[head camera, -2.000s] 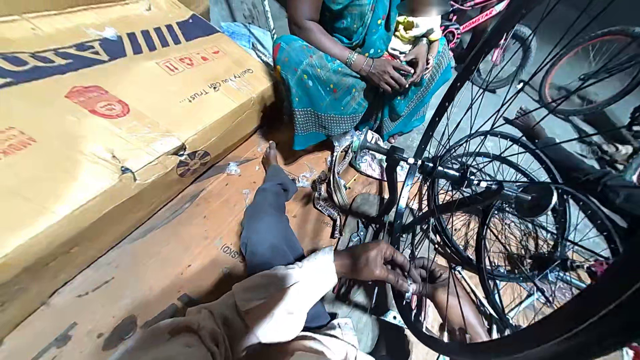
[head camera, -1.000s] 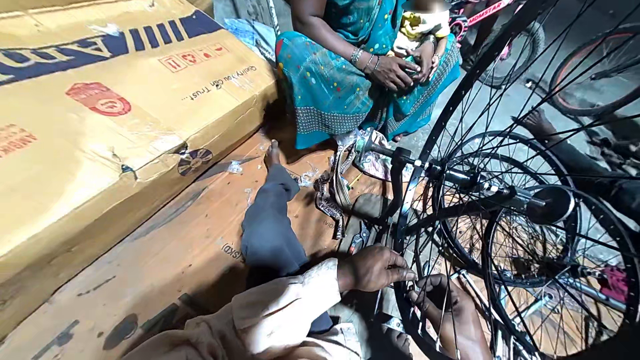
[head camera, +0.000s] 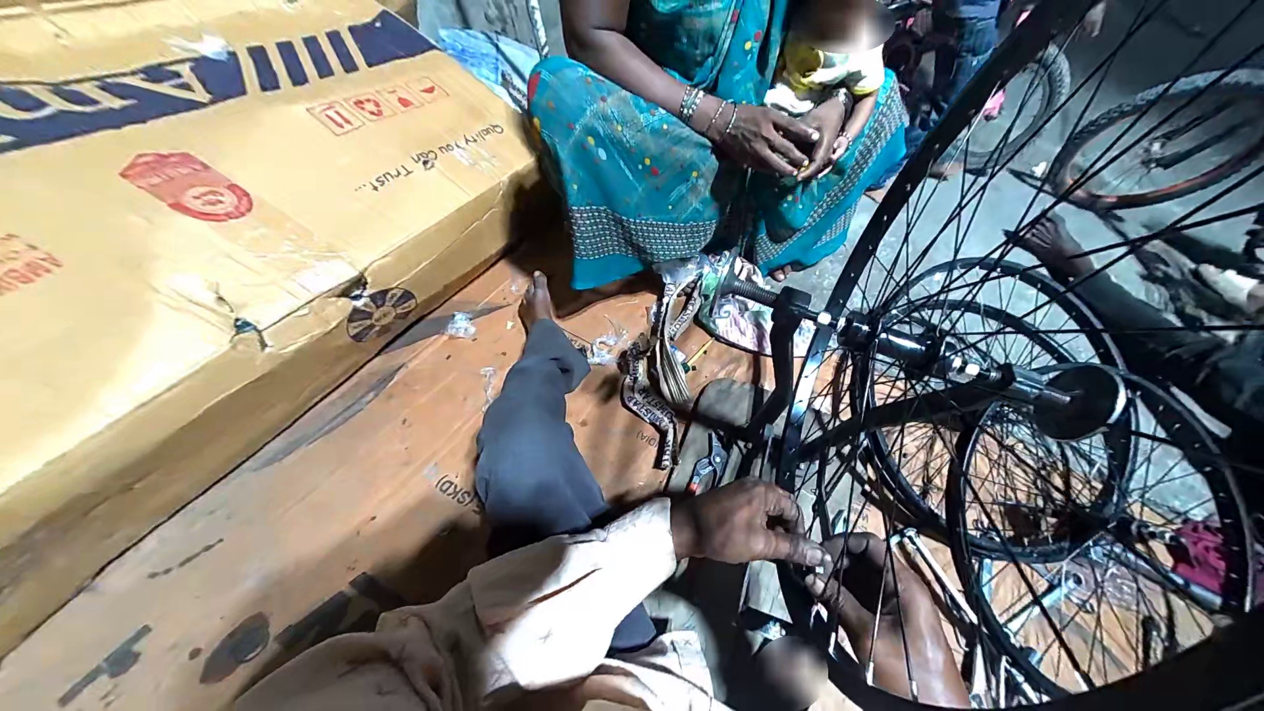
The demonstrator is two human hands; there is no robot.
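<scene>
A large black spoked bicycle wheel rim [head camera: 904, 183] stands upright at the right, with a black hub [head camera: 894, 341] near its middle. My left hand [head camera: 746, 523], in a light sleeve, reaches to the rim's lower left, where its thumb and finger pinch a small pale part. From the other side, my right hand [head camera: 879, 592] is among the spokes, its fingers bent and their tips against that same spot. The fingertips partly hide the part, so its kind is unclear. A pair of pliers or similar tool [head camera: 707, 464] lies just beyond my left hand.
A large cardboard box [head camera: 286, 227] fills the left. A seated person in a teal patterned garment [head camera: 632, 168] holds a child ahead. Printed strips [head camera: 647, 400] and plastic scraps [head camera: 602, 346] lie on flat cardboard. More spoked wheels [head camera: 1047, 286] and another person's foot [head camera: 1052, 242] are at the right.
My right hand's fingers have closed in toward my left fingertips at the rim since one second ago. Another person's foot has come into view behind the wheels since two seconds ago.
</scene>
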